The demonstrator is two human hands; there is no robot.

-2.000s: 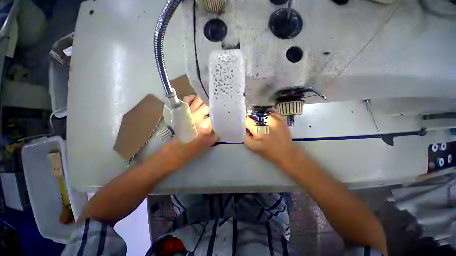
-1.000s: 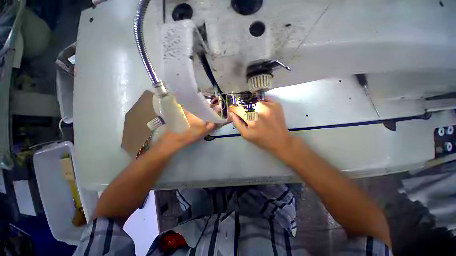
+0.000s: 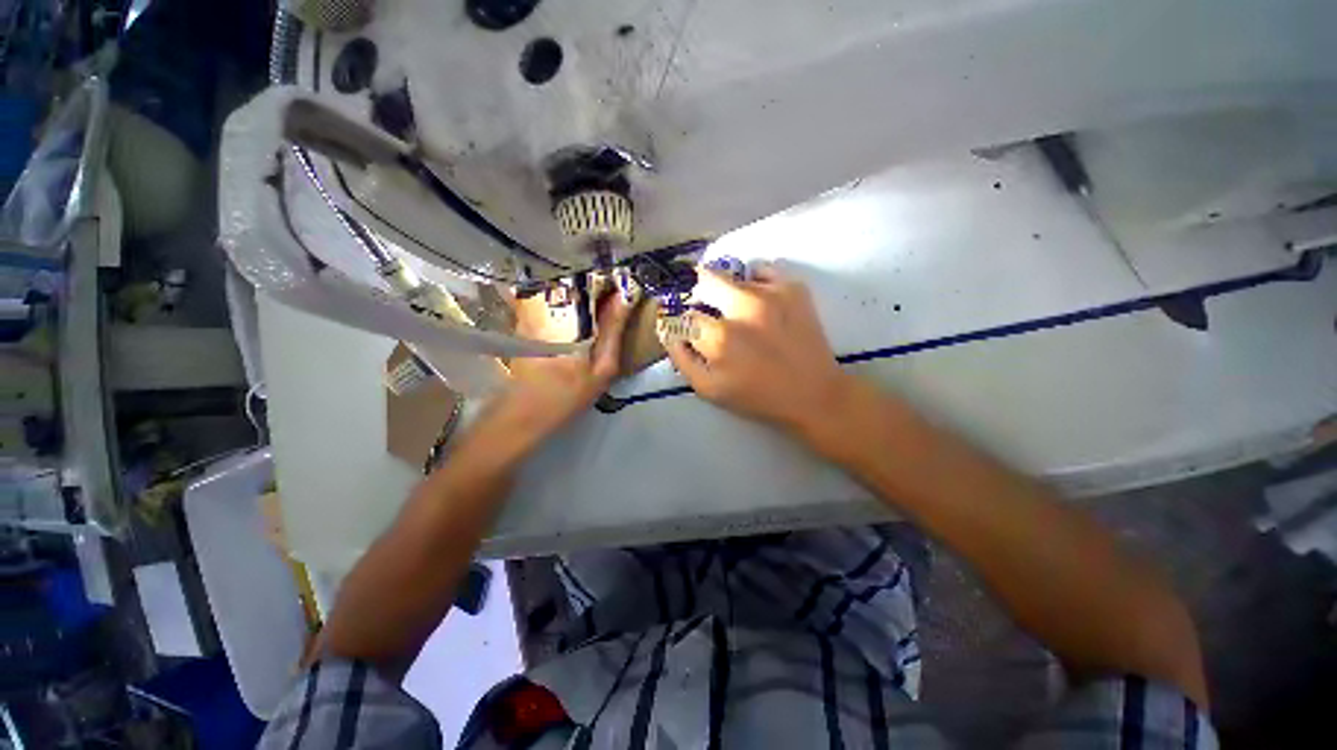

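Observation:
A small brown piece (image 3: 642, 334) lies under the sewing machine head (image 3: 821, 88), between my two hands. My left hand (image 3: 565, 366) is at the left of the needle area, its fingertips at the piece's left edge, partly behind the white cover (image 3: 271, 220). My right hand (image 3: 763, 344) is at the right of the presser foot, fingers bent beside the ribbed knob; its fingertips are partly hidden. Whether either hand grips the piece cannot be told. The ribbed tension dial (image 3: 594, 218) is above the lit needle area.
Another brown piece (image 3: 420, 412) lies on the pale table (image 3: 704, 469) left of my left forearm. A dark-handled thin tool (image 3: 1092, 205) lies at the right. A white bin (image 3: 235, 564) and a black phone (image 3: 472, 588) are below left.
The view has shifted and tilted, so the machine head appears further left and the needle area shows from the right side. A brown piece is now visible between my hands.

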